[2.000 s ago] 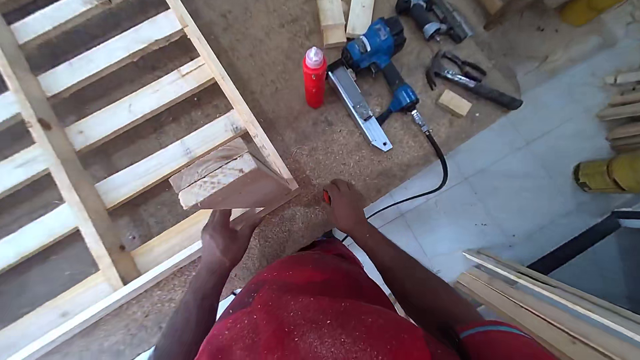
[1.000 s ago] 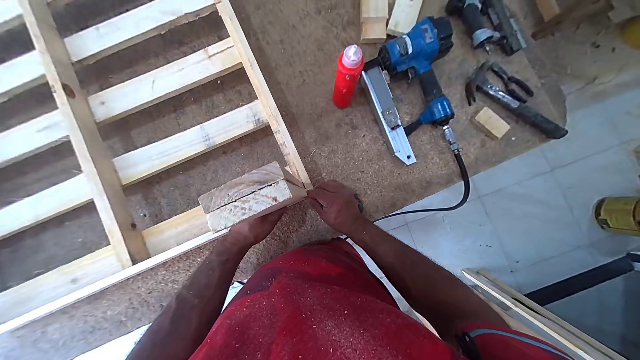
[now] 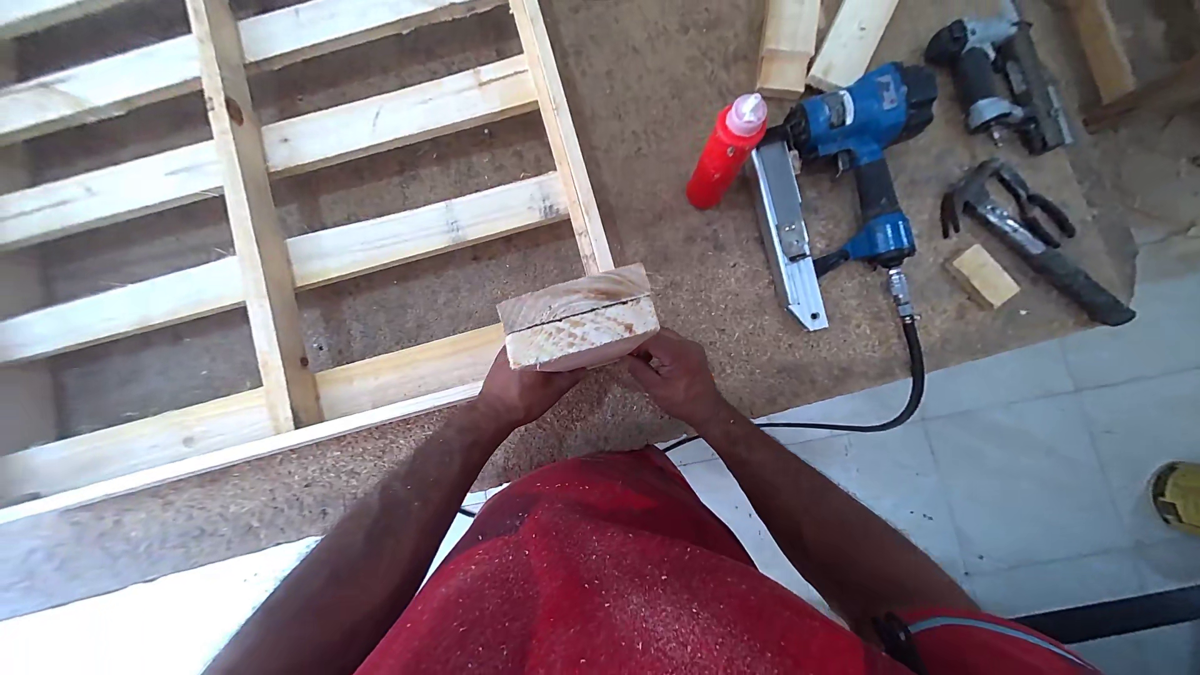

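Observation:
Two wooden boards (image 3: pixel 581 323), face to face, stand on end at the near right corner of a slatted wooden frame (image 3: pixel 427 375). My left hand (image 3: pixel 530 389) grips them low on their left side. At their lower right is my right hand (image 3: pixel 670 370), its fingers curled close to the wood; whether it holds something small is hidden. The frame lies on a particle-board worktop (image 3: pixel 656 253), its slats running away to the left.
A red squeeze bottle (image 3: pixel 725 155) stands beside a blue pneumatic nailer (image 3: pixel 862 141) with a black hose. Further right lie a claw hammer (image 3: pixel 1041 248), pincers (image 3: pixel 1036 206), a small wood block (image 3: pixel 984 277) and a second air nailer (image 3: pixel 998 80). Wood offcuts (image 3: pixel 787 47) lie behind the nailer.
My right hand, apart from the boards with a red item in it two seconds ago, has come in against their lower right side. The red item no longer shows. The view has shifted.

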